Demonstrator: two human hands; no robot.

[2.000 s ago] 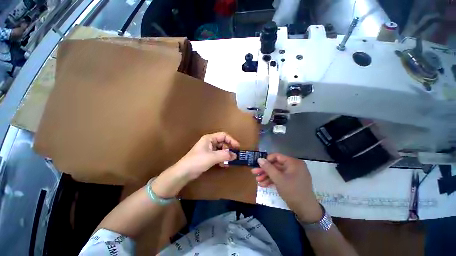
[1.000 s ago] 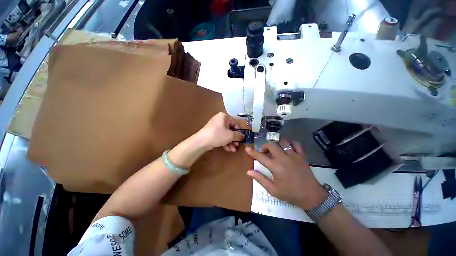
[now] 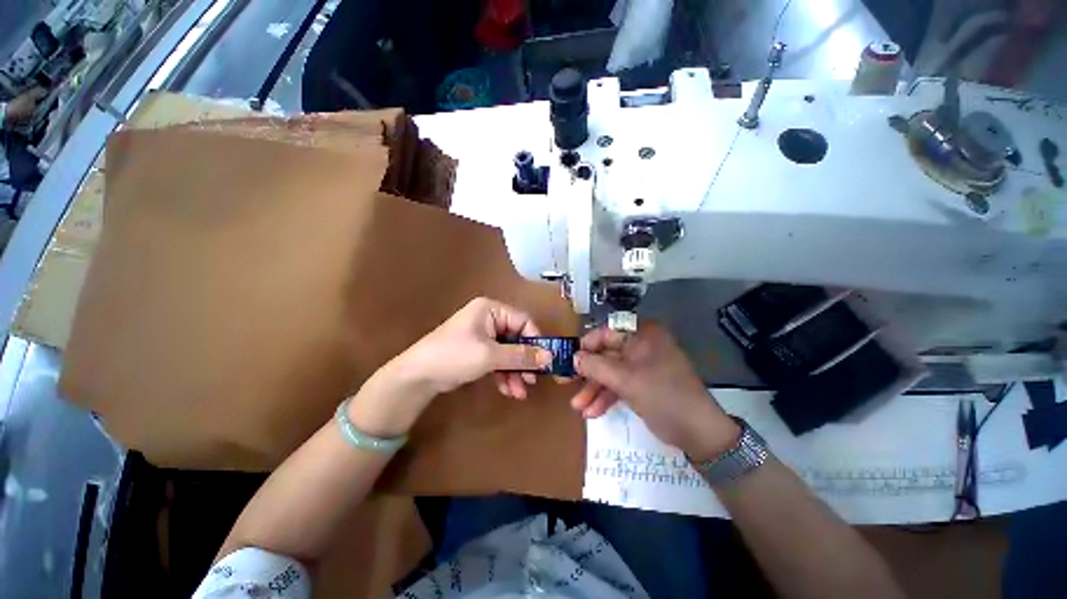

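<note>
A small black woven label (image 3: 559,355) with pale lettering is held between the fingertips of both hands, just in front of the needle area. My left hand (image 3: 482,351) pinches its left end. My right hand (image 3: 632,380) pinches its right end. A large brown cut panel (image 3: 281,281) lies under my left hand, its right edge near the label. The white sewing machine (image 3: 796,222) stands behind and to the right. Its presser foot area is behind the label and hard to make out.
A panel stack (image 3: 412,158) shows layered edges at the back left. Black label bundles (image 3: 819,351) lie under the machine arm. Snips (image 3: 965,462) lie at the right, beside a printed scale (image 3: 860,475). Loose black pieces (image 3: 1045,415) lie at the far right. A thread cone (image 3: 876,68) stands behind.
Against one second ago, both hands have moved slightly towards me from the needle. My right hand has come from resting flat on the panel's edge to pinching the label.
</note>
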